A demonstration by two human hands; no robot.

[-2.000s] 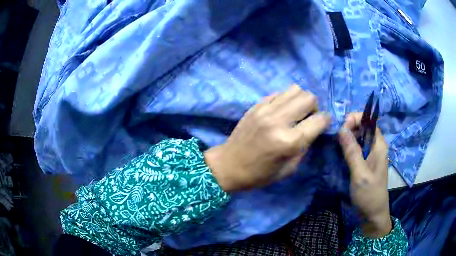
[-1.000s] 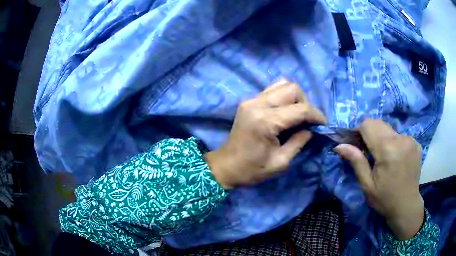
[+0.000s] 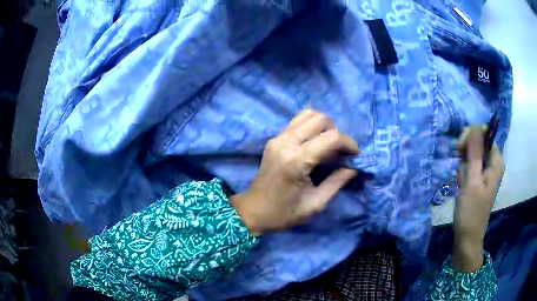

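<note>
The blue denim shirt (image 3: 235, 117) with paler letter print lies spread in front of me. A black label patch (image 3: 382, 44) sits beside the printed band, and a second black label (image 3: 481, 74) with white "50" is near the right edge. My left hand (image 3: 300, 170) pinches a fold of the shirt between thumb and fingers at the centre. My right hand (image 3: 480, 176) is blurred, at the shirt's right side, apart from my left hand. The dark thread snips (image 3: 491, 136) show at its fingers, their tips pointing up; their lower part is hidden.
The white table top (image 3: 524, 117) shows along the right side of the shirt. Dark blue cloth (image 3: 518, 247) lies at the lower right. Dark checked cloth (image 3: 368, 276) shows at the bottom below the shirt. The left rim of the picture is dark and unclear.
My right hand has moved right, away from the pinched fold, and the snips show upright at its fingers again. My left hand has shifted slightly left and down. The printed band and labels have shifted left.
</note>
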